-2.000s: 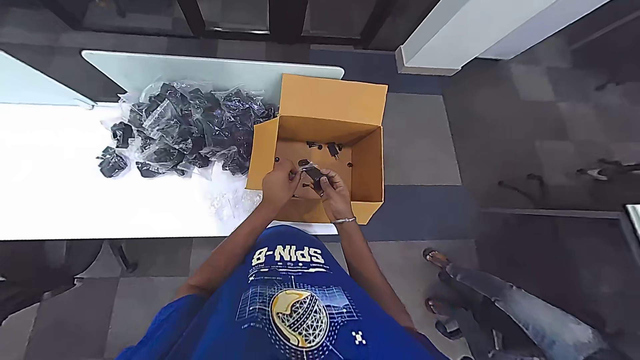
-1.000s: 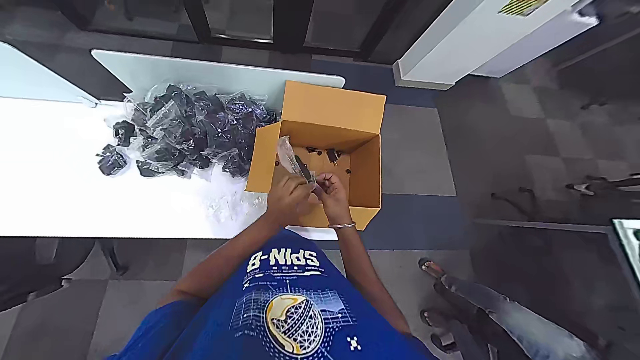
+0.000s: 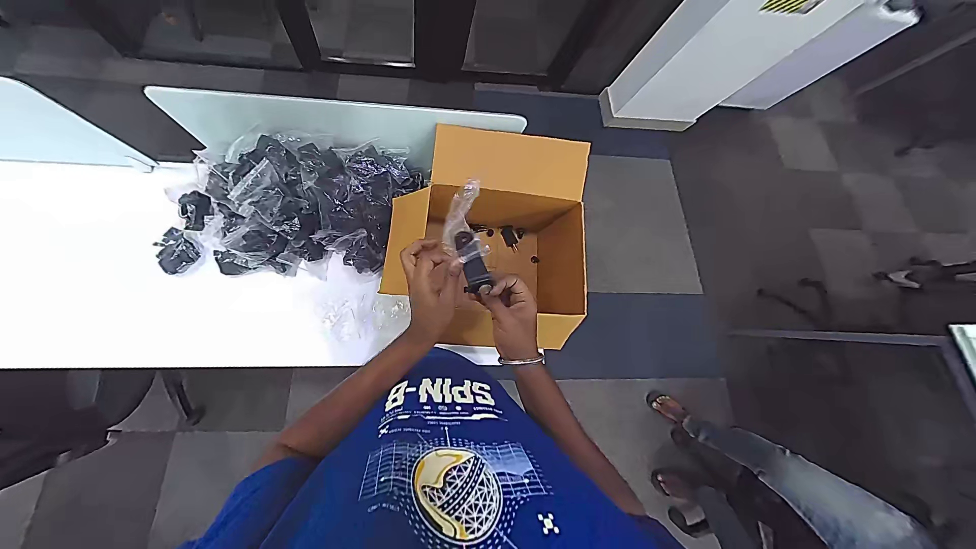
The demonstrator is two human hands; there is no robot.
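My right hand [image 3: 512,309] grips the lower end of a small black part [image 3: 474,268], which looks like a power adapter, above an open cardboard box [image 3: 563,259]. A clear plastic bag [image 3: 459,217] covers the part's upper end and sticks up from it. My left hand [image 3: 431,286] is beside the bag, fingers bent, thumb and fingertips close to the plastic; whether they pinch it is unclear. Inside the box, a black plug adapter [image 3: 509,235] and several small black pieces lie on the bottom. Left of the box is a heap of bagged black items [image 3: 297,202].
The white table [image 3: 152,305] carries the heap and some loose clear plastic bags [image 3: 354,316] near the box. A pale divider panel [image 3: 328,114] runs behind. At the lower right, another person's legs and feet [image 3: 793,473] show beyond the box.
The bag stood up from my left hand one second ago; now it hangs over the black part's upper end, held out in my right hand. My left hand has moved off to the left of it.
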